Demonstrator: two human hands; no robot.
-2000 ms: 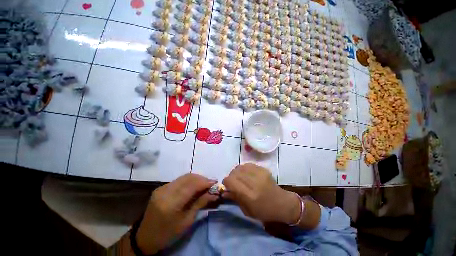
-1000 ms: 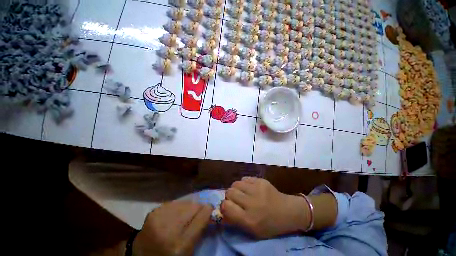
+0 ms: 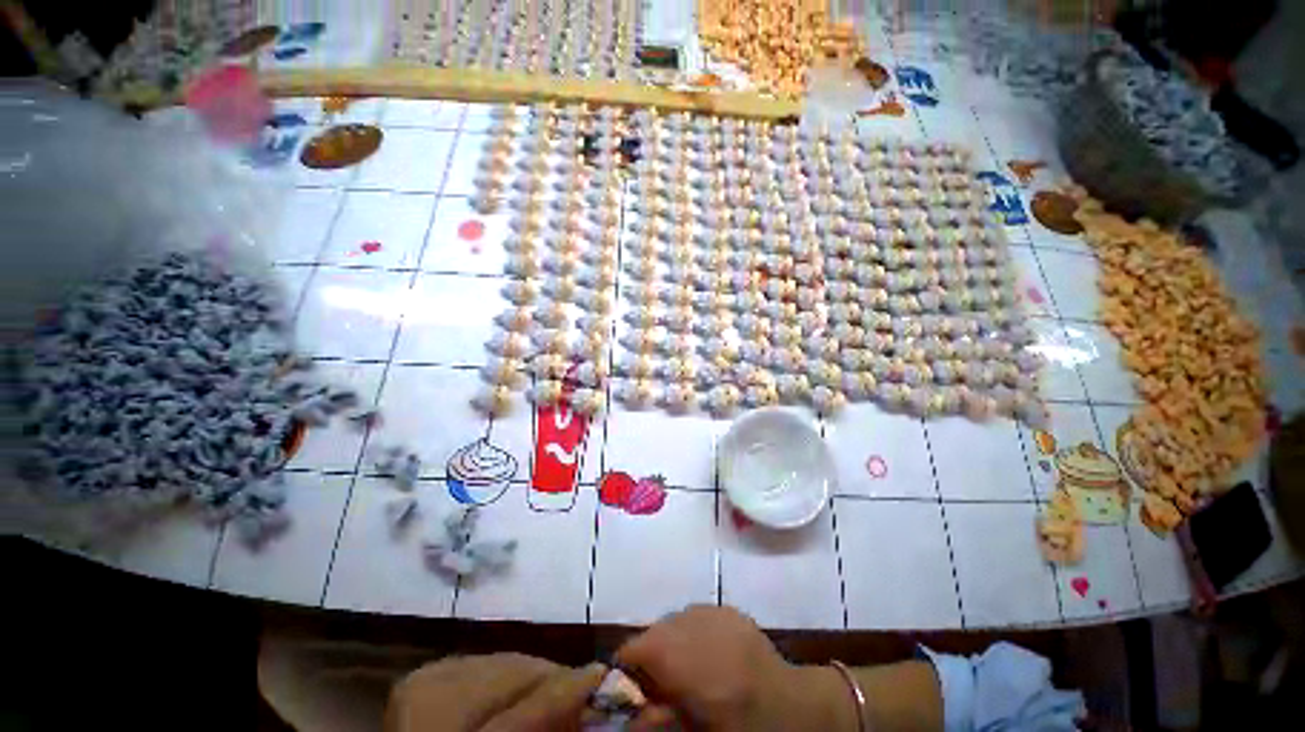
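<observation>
My left hand (image 3: 480,692) and my right hand (image 3: 723,669) meet at the bottom edge of the picture, below the table edge. Both hold one small whitish piece (image 3: 618,692) between the fingertips; the lower parts of the hands are cut off. A round white bowl (image 3: 776,469) stands near the front of the table. Grey parts (image 3: 158,393) lie heaped at the left, with a small cluster (image 3: 470,546) nearer. Orange parts (image 3: 1181,358) are heaped at the right. Joined grey and orange pieces (image 3: 716,272) stand in close rows mid-table.
A wooden strip (image 3: 458,89) crosses the table beyond the rows. Behind it lie more rows and another orange heap (image 3: 766,43). A clear plastic bag (image 3: 115,179) is at the left. A dark basin (image 3: 1145,143) holds grey parts. A phone (image 3: 1228,535) lies at the right edge.
The view has tilted up, so the far table shows and the hands sit lower in the picture. Both hands stay together on the small piece.
</observation>
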